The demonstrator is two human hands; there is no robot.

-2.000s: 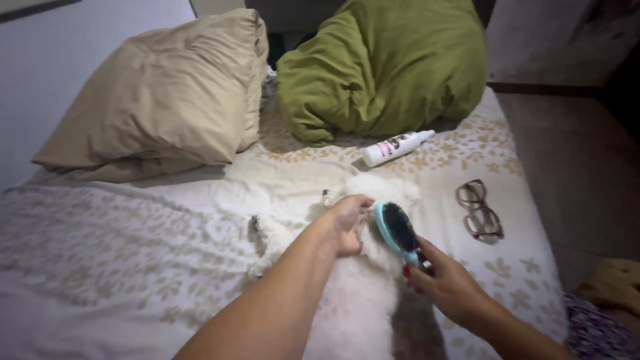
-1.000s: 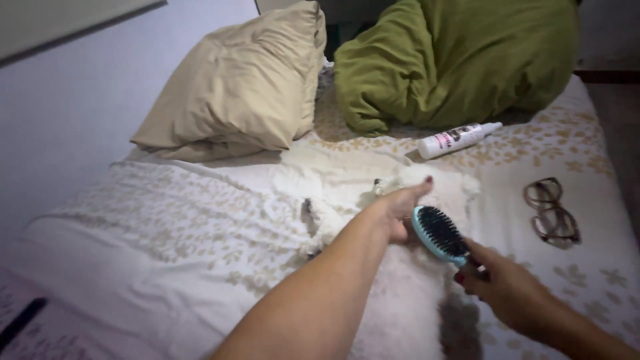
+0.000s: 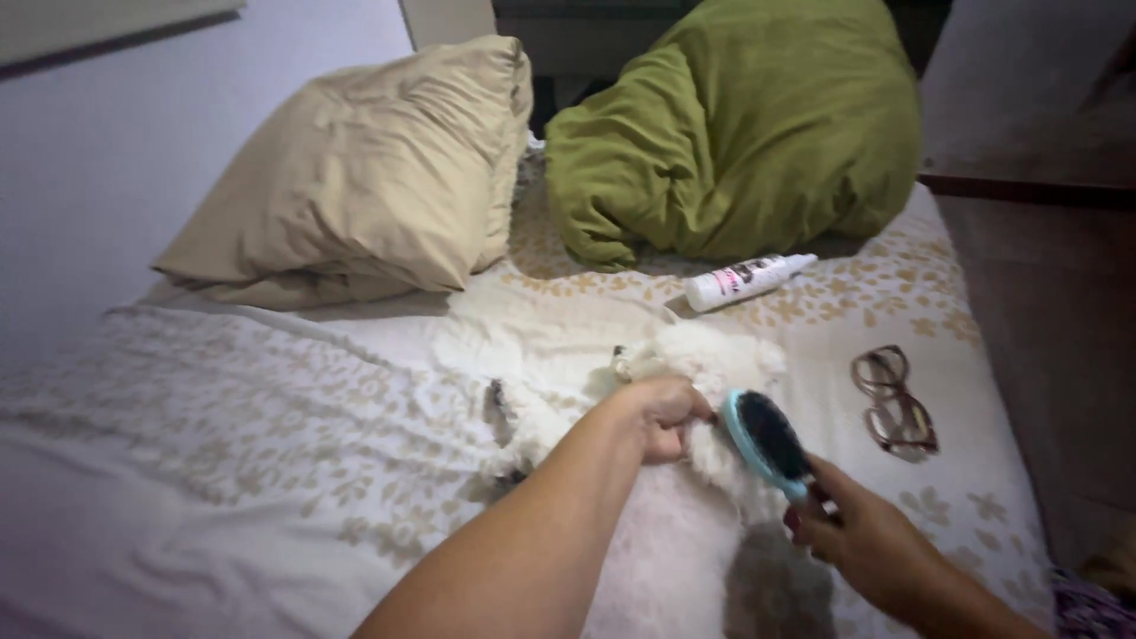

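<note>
A white fluffy dog (image 3: 666, 541) lies stretched on the bed, its head toward the pillows and its dark-tipped paws out to the left. My left hand (image 3: 670, 415) is closed on the fur or a leg near the dog's head; which of them is hidden by the fingers. In my right hand (image 3: 834, 524) is the handle of a light-blue oval hairbrush (image 3: 770, 435), its dark bristles facing up toward the camera. The brush head is just right of my left hand, beside the dog's fur; whether it touches the fur I cannot tell.
A white bottle (image 3: 745, 280) lies on the floral bedsheet (image 3: 266, 417) below a green pillow or bundle (image 3: 745, 133). A beige pillow (image 3: 364, 177) rests at the back left. Eyeglasses (image 3: 895, 401) lie near the bed's right edge.
My left hand's fingers, more spread one second ago, have curled in near the dog's head. The brush stays in my right hand. The view has shifted.
</note>
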